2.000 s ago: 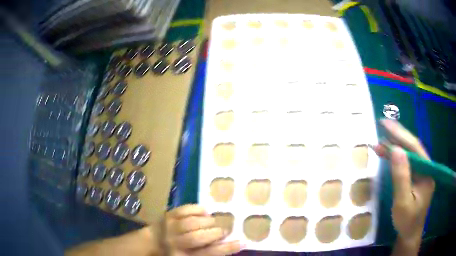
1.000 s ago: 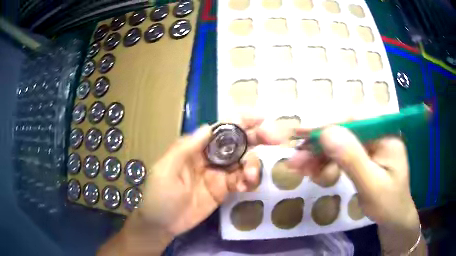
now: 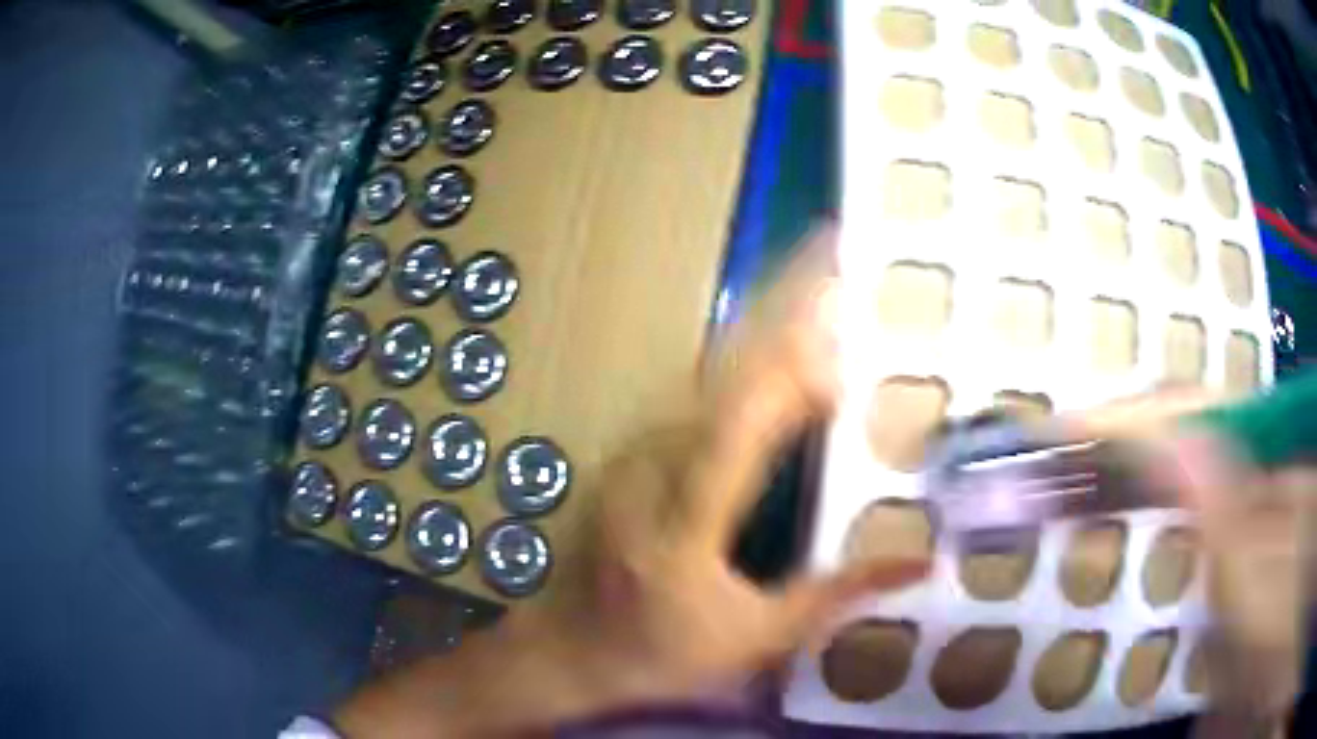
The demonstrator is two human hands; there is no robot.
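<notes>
The white tray [image 3: 946, 686] with rows of notched round holes lies at the right; tan shows through the holes. My left hand [image 3: 722, 505] is blurred beside the tray's left edge, its fingers apart, and it holds nothing that I can see. My right hand [image 3: 1228, 534] is blurred over the tray's right side, with the green test probe [image 3: 1271, 422] at it. A blurred dark and silvery round speaker driver [image 3: 997, 484] is at the right fingertips, over the tray's holes. Whether it touches the tray cannot be told.
The brown cardboard sheet [image 3: 607, 217] lies left of the tray and holds several glossy dark speaker drivers [image 3: 477, 364]. A clear blister tray [image 3: 202, 318] is at the far left. Green mat with blue and red tape shows between sheet and tray. A small silvery part [image 3: 1283, 329] is at the right edge.
The view has shifted left. A second ago my left hand held a driver up; now its fingers are apart and a blurred driver is at my right hand over the tray.
</notes>
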